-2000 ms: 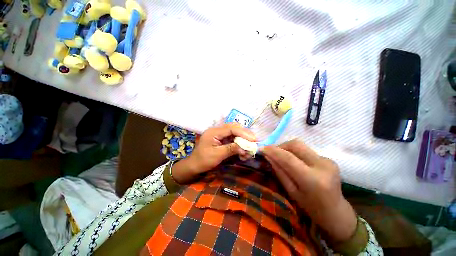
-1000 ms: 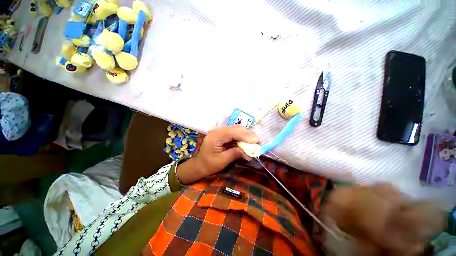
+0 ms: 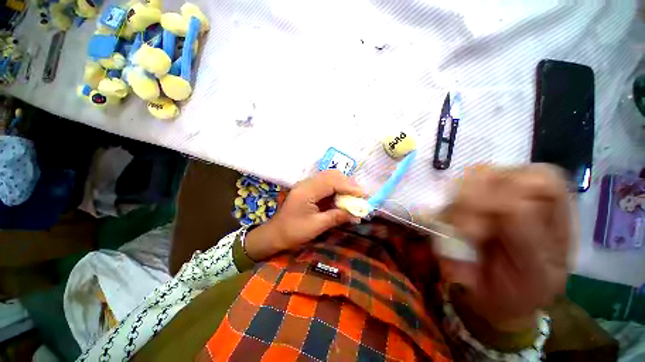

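Observation:
My left hand [image 3: 308,212] pinches the near yellow end [image 3: 353,206] of a plush piece over my lap. Its light blue band [image 3: 393,181] runs up to a second yellow end [image 3: 399,144] with dark lettering, lying on the cloth. A blue hang tag [image 3: 336,162] lies just beyond my left fingers. A white thread [image 3: 417,225] stretches from the held end to my right hand [image 3: 513,244], which is blurred, with a white band on a finger. Any needle in it cannot be made out.
Black thread snips [image 3: 445,133] lie beyond the work. A smartphone [image 3: 564,124] and a purple box [image 3: 619,212] are at the right. A pile of plush pieces [image 3: 145,71] is at the upper left. A lower heap [image 3: 255,200] shows below the table edge.
My right hand went from beside the work out to the lower right, drawing the thread long, and is now higher and nearer with a shorter thread. My left hand keeps its pinch.

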